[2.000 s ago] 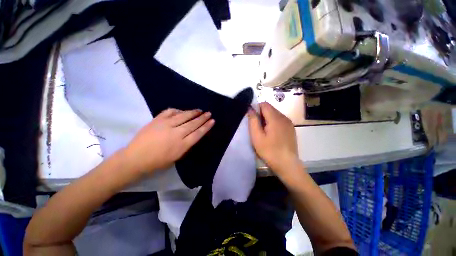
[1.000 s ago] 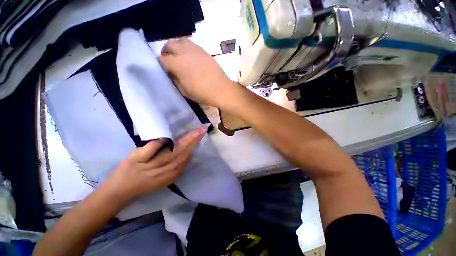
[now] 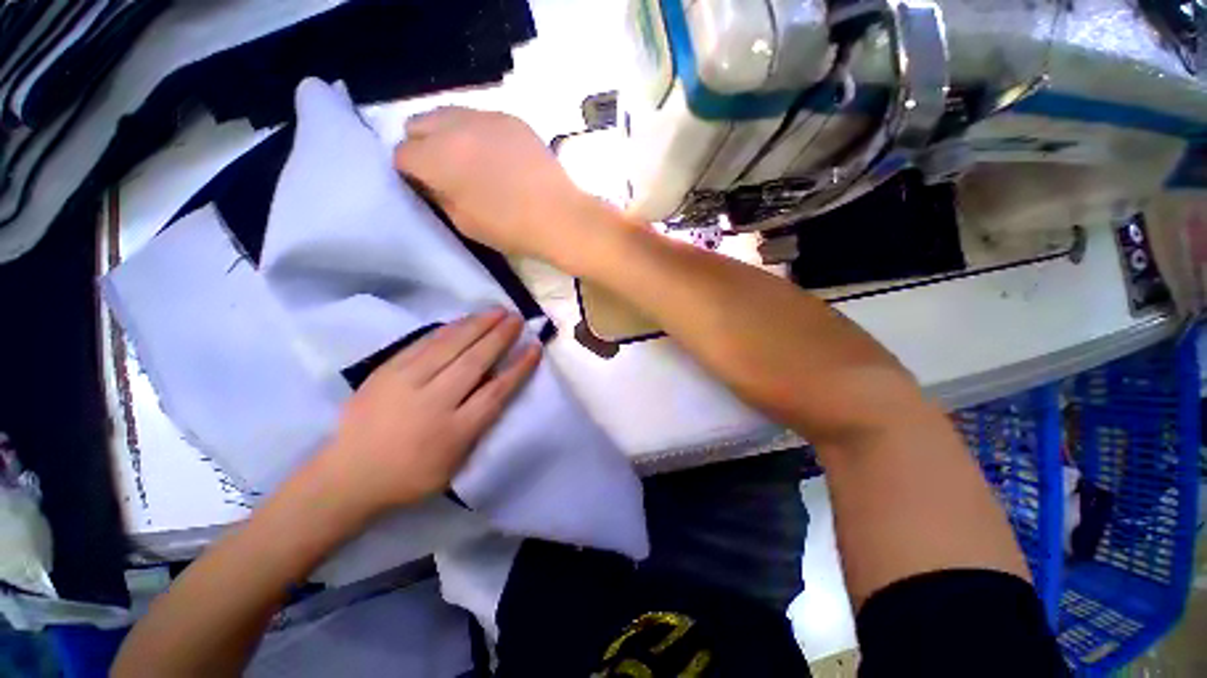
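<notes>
A white-faced cut panel lies over other white and black pieces left of the machine head, with a raised fold near its middle. Black fabric shows beneath it at the upper left, and a narrow black edge runs down its right side. My left hand lies flat on the panel's lower middle, fingers extended and close together. My right hand is curled at the panel's upper right edge; its thumb and grip are hidden. My right forearm crosses in front of the needle area.
The sewing machine head stands at the upper right, with a black fabric patch under its arm. A stack of cut panels fills the upper left. A switch panel is at the right edge. Blue plastic baskets stand below the table.
My right hand has moved from near the needle to the panel's upper edge. The white panel now covers most of the black piece. My left hand has gone from bunched fingers to lying flat.
</notes>
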